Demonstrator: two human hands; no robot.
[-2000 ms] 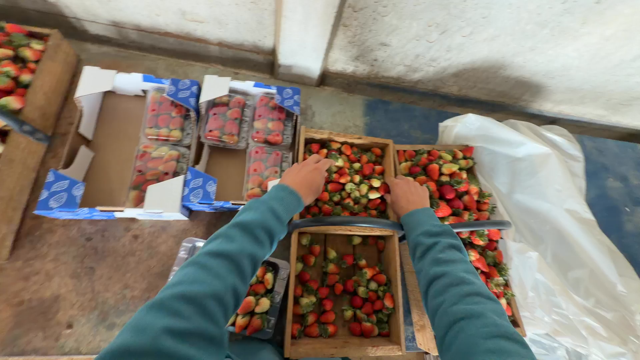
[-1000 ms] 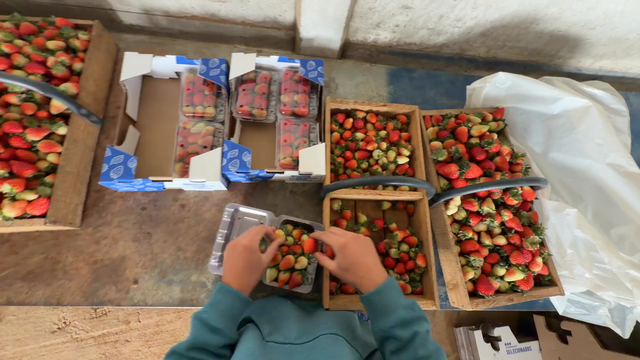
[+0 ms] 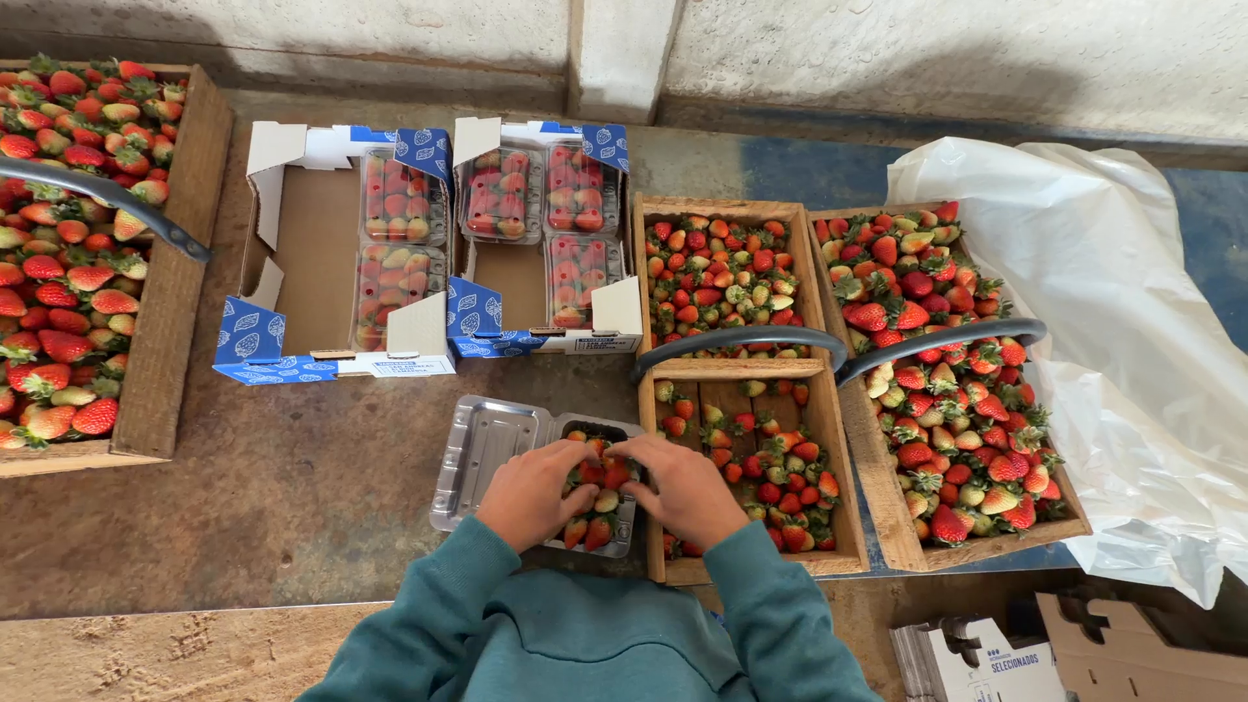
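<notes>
A clear plastic clamshell punnet (image 3: 487, 450) lies on the table with its lid folded open to the left and strawberries (image 3: 597, 529) in its right half. My left hand (image 3: 534, 492) reaches over that half from the left, fingertips at the berries. From the right, my right hand (image 3: 682, 487) touches strawberries at the top of the same half. Between the fingertips are red berries, and whether either hand grips one is hard to tell. Just right of the punnet stands a divided wooden crate (image 3: 846, 478) with a dark handle, its near part loosely filled with strawberries.
Two blue-and-white cardboard trays (image 3: 333, 363) (image 3: 541, 343) hold filled, closed punnets behind my hands. A full wooden crate (image 3: 183, 292) stands at far left, another (image 3: 882, 487) at right beside white plastic sheeting (image 3: 1092, 253). Flattened cartons (image 3: 985, 663) lie below the table edge, lower right.
Two seconds ago both hands were at the far part of the divided crate; a second ago they were over the punnet, where they still are. The view has shifted.
</notes>
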